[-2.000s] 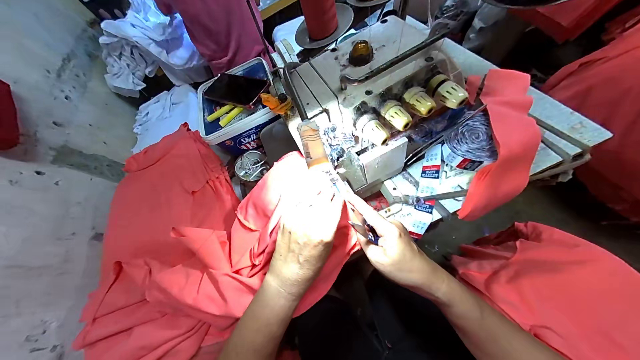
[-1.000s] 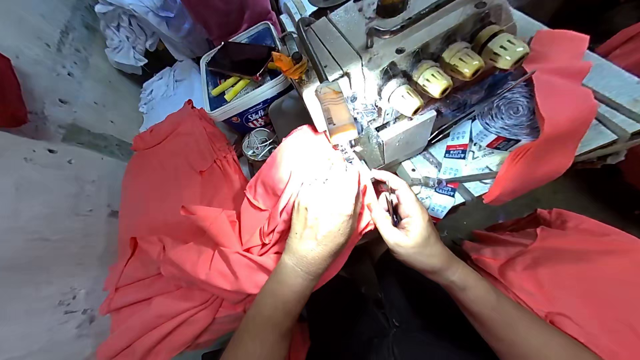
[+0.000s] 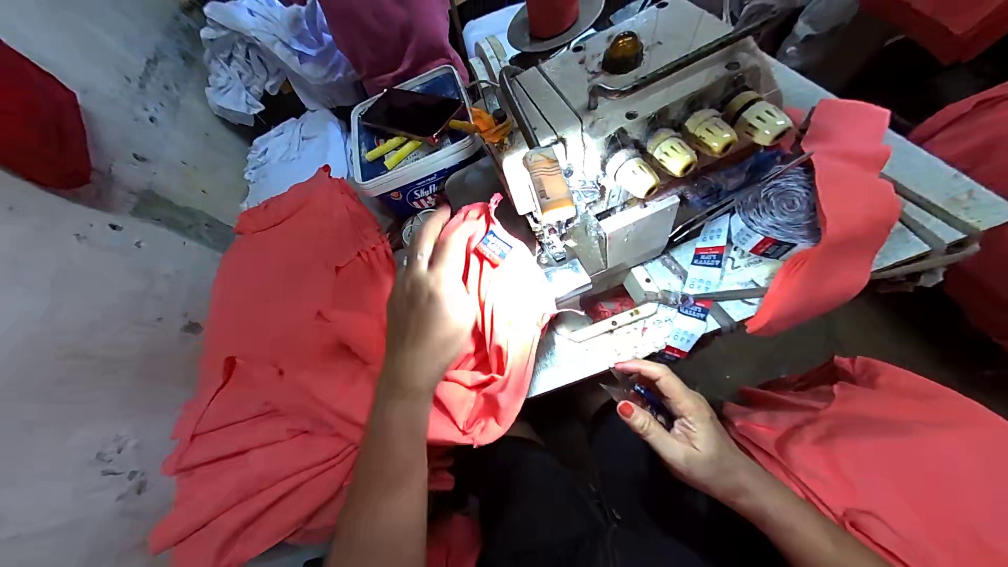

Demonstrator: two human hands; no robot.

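Observation:
My left hand [image 3: 429, 303] rests on a coral fabric garment [image 3: 492, 394], its fingers near the neckline beside a sewn-in blue and red label [image 3: 494, 246]. Whether the fingers pinch the cloth is hard to tell. The garment lies just left of the presser foot of an overlock sewing machine [image 3: 551, 236], and strong light washes out part of it. My right hand [image 3: 669, 417] is apart from the cloth, below the machine bed, holding small thread snips [image 3: 642, 394] with the pointed blades toward the machine.
More coral fabric [image 3: 291, 276] is piled at left, with another heap [image 3: 890, 441] at right. A plastic tub [image 3: 417, 177] with a phone [image 3: 411, 115] on top stands behind. A label strip [image 3: 705, 264], a grey tape roll [image 3: 780, 205] and a coral strip [image 3: 839, 228] lie right of the machine.
My hands were close together at the presser foot and are now apart. The left hand has moved left over the garment, the right hand away from the cloth with the snips. The neckline label now shows.

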